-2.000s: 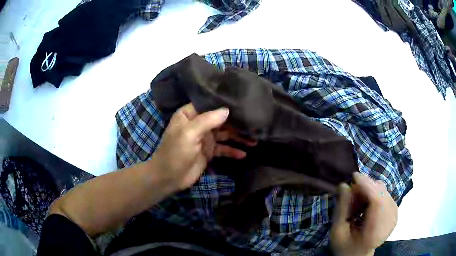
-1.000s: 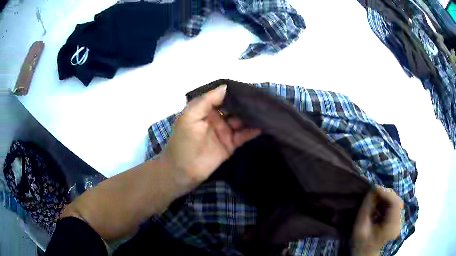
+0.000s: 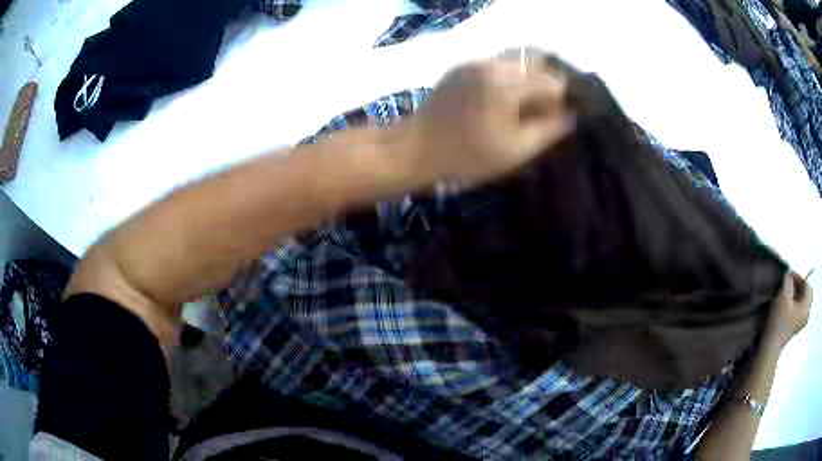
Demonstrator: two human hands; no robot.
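Observation:
A dark brown inner piece (image 3: 649, 243) of the garment is stretched between my hands. The blue, white and black plaid cloth (image 3: 360, 306) lies bunched below and behind it on the table. My left hand (image 3: 505, 112) is blurred and grips the brown piece at its upper edge. My right hand (image 3: 793, 306) is at the far right and pinches the other end of the brown piece. A small thin point shows just beyond the right fingertips; the rest of that tool is hidden, if it is one.
A navy garment with a white drawstring bow (image 3: 135, 67) lies at upper left on the white table (image 3: 297, 81). A brown block (image 3: 18, 131) lies at the left edge. Plaid cloth (image 3: 433, 22) is at the top. More garments (image 3: 775, 72) lie at upper right. A floral cloth (image 3: 31, 297) is at lower left.
My left hand has moved up and to the right, my right hand outward and up. The brown piece is spread wider and lifted. The view has shifted, so the navy garment sits further left and higher.

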